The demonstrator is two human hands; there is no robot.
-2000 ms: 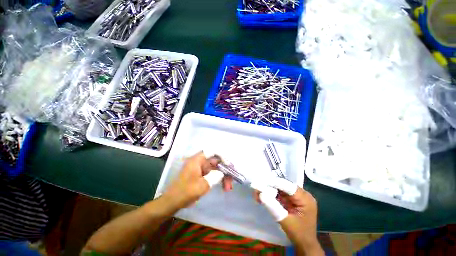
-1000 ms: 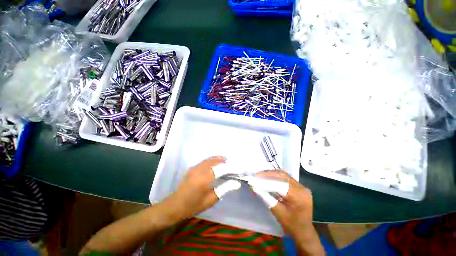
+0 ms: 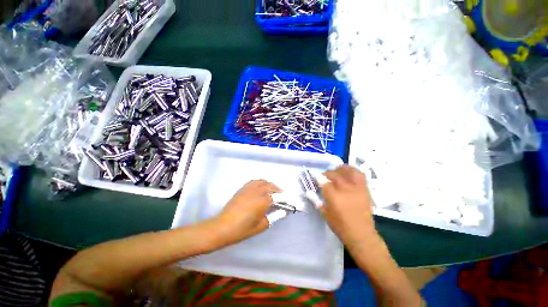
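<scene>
My left hand (image 3: 251,207), with white finger cots, is over the near white work tray (image 3: 258,267) and grips a thin silver metal piece (image 3: 285,207) between thumb and finger. My right hand (image 3: 345,195) is at the tray's right side, its fingers beside shiny silver tubes (image 3: 308,181) that lie in the tray. The fingertips of my right hand are partly hidden, so whether they hold a tube cannot be told.
A white tray of metal tubes (image 3: 204,96) stands left, a blue basket of stems (image 3: 227,129) behind the work tray. A white parts tray (image 3: 488,222) under a milky plastic bag (image 3: 414,72) is right. A clear bag (image 3: 36,114) lies far left.
My hands were together over the work tray; now they are apart. My right hand has moved up to the tubes at the tray's right side. My left hand still grips a metal piece.
</scene>
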